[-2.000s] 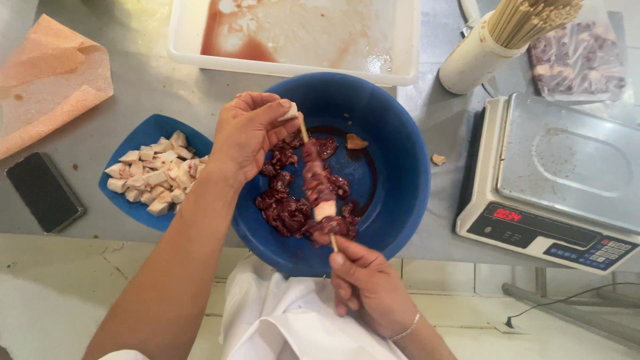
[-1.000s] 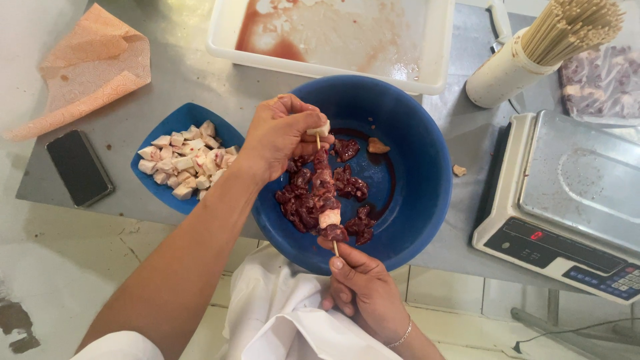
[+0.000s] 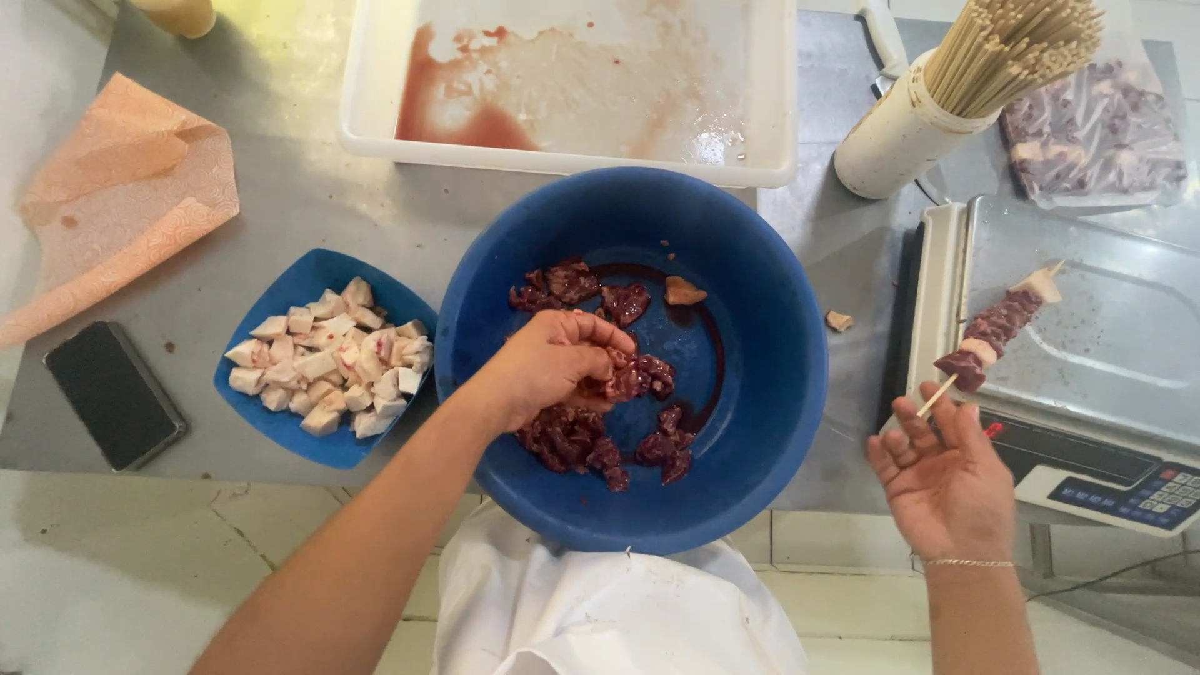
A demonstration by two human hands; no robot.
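My left hand (image 3: 562, 361) reaches into the blue plastic basin (image 3: 637, 525), its fingertips closed on a piece of dark red meat (image 3: 623, 380). Other raw meat pieces (image 3: 567, 441) lie around it in the basin. At the right, my right hand (image 3: 947, 459) is at the lower end of a loaded skewer (image 3: 998, 328), palm up, fingers partly spread at the bare stick. Dark meat and pale fat cubes are threaded on that skewer, which lies over the metal plate of the digital scale (image 3: 1106, 309). Pale fat cubes (image 3: 328, 356) fill a blue dish (image 3: 281, 445) left of the basin.
A white tray (image 3: 572, 164) with reddish liquid stands behind the basin. Farther right are a white container (image 3: 881, 141) of wooden skewers, a white-handled knife (image 3: 881, 37) and bagged meat (image 3: 1092, 141). A phone (image 3: 117, 394) and an orange paper towel (image 3: 131, 187) lie at left.
My right hand has carried the skewer from over the basin right to the scale. My left hand has left the skewer's upper end and moved down among the meat pieces.
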